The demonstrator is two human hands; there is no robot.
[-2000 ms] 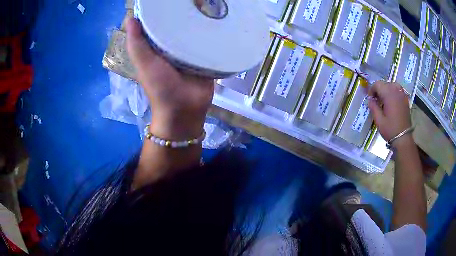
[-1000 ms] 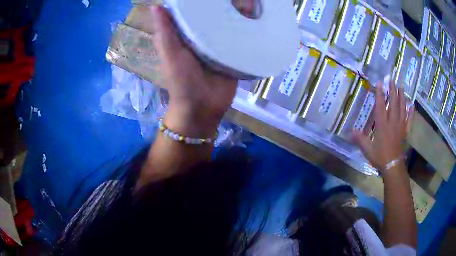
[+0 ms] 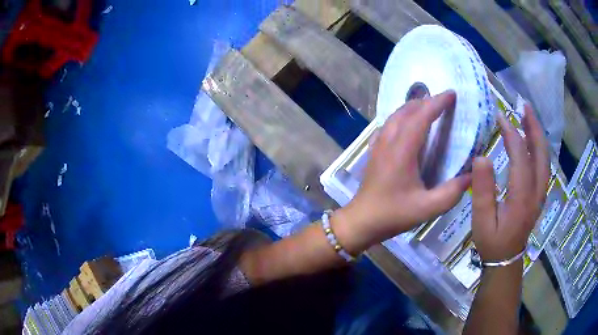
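Observation:
The large white tape roll (image 3: 403, 65) is tilted over the cell tray, with blue print along its edge. My left hand (image 3: 400, 163) holds the roll, fingers over its face and thumb at its lower edge. My right hand (image 3: 511, 190) is just right of the roll, fingers spread upward; a small white bit shows at a fingertip, too blurred to name. The cell tray (image 3: 334, 186) lies below both hands. Silver pouch cells (image 3: 452, 226) with white strips and yellow edges show in it, partly hidden by the hands and roll.
The wooden pallet (image 3: 275, 124) lies under the tray. Crumpled film (image 3: 229, 150) is on the blue floor at its left; more film (image 3: 541, 91) is at the upper right. Another cell tray (image 3: 577, 242) is at the right. A red object (image 3: 49, 39) is at the upper left.
The view has shifted, showing more pallet. My left hand has brought the roll right, over the tray, and turned it so its printed edge shows. My right hand is now beside it.

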